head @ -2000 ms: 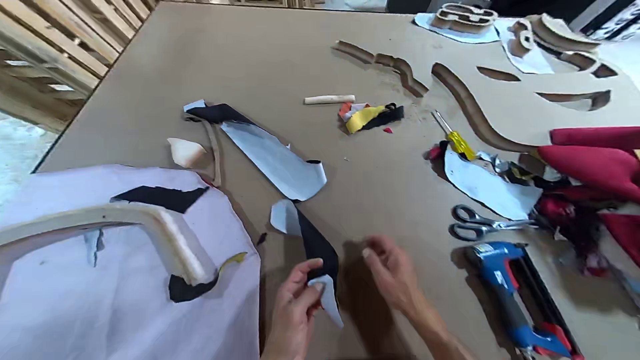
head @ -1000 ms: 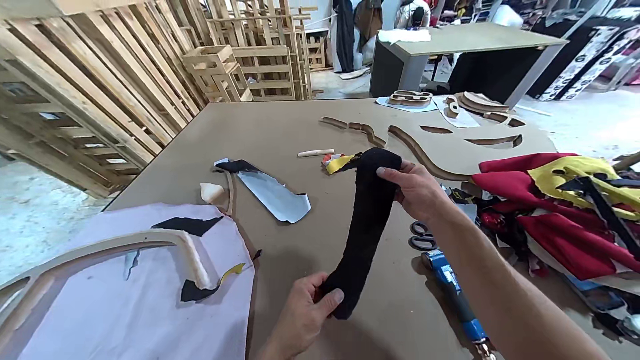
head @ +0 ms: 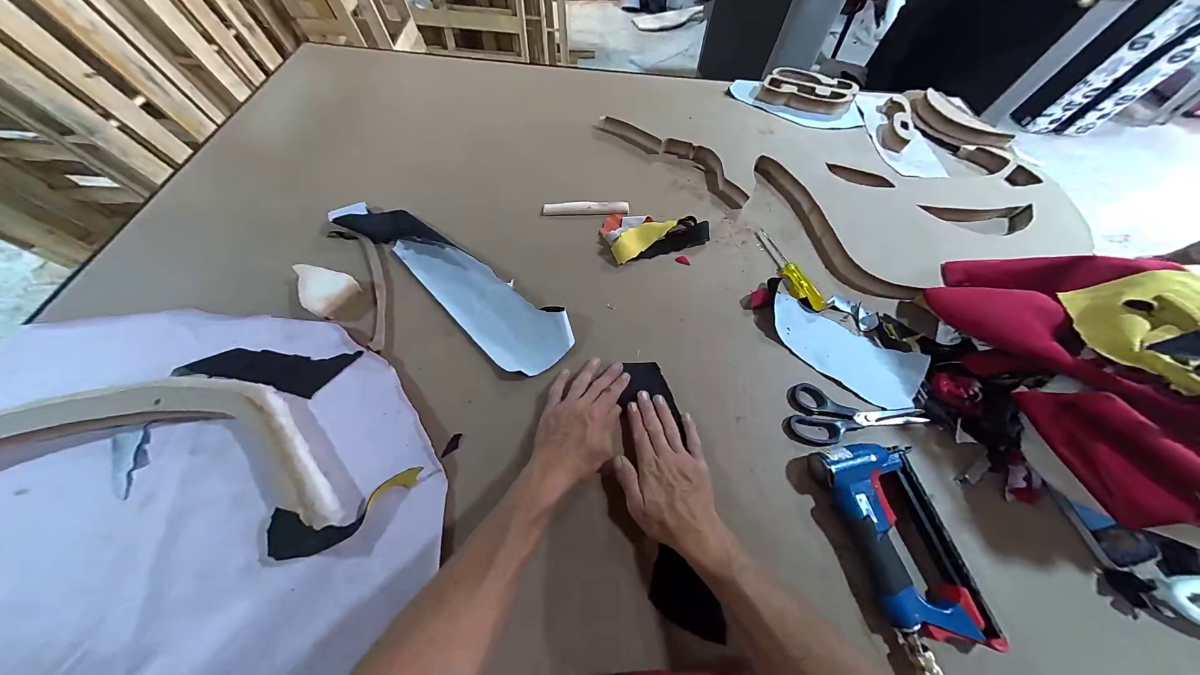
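Note:
A strip of black fabric (head: pixel 687 593) lies lengthwise on the brown tabletop, its middle hidden beneath my hands. My left hand (head: pixel 579 424) rests flat at the strip's upper left edge, fingers pointing away from me. Beside it, my right hand (head: pixel 667 469) presses flat on the strip with the fingers close together. Up and to the left lies a long light-backed fabric piece (head: pixel 483 305) with a black part folded over it. At the left, a curved padded wooden frame part (head: pixel 197 398) rests on white cloth (head: pixel 112 581) with black fabric scraps (head: pixel 272 368) near it.
Scissors (head: pixel 844 414), a blue pneumatic staple gun (head: pixel 881 534) and a yellow-handled screwdriver (head: pixel 797 279) lie to the right. Red fabric (head: pixel 1116 441) is heaped at the right edge. Farther back are a wooden stick (head: pixel 586 208), coloured scraps (head: pixel 647 239) and a cut-out board (head: pixel 881 206).
The black strip, held up between both hands a second ago, now lies on the table with both hands flat over it. The view has tilted down.

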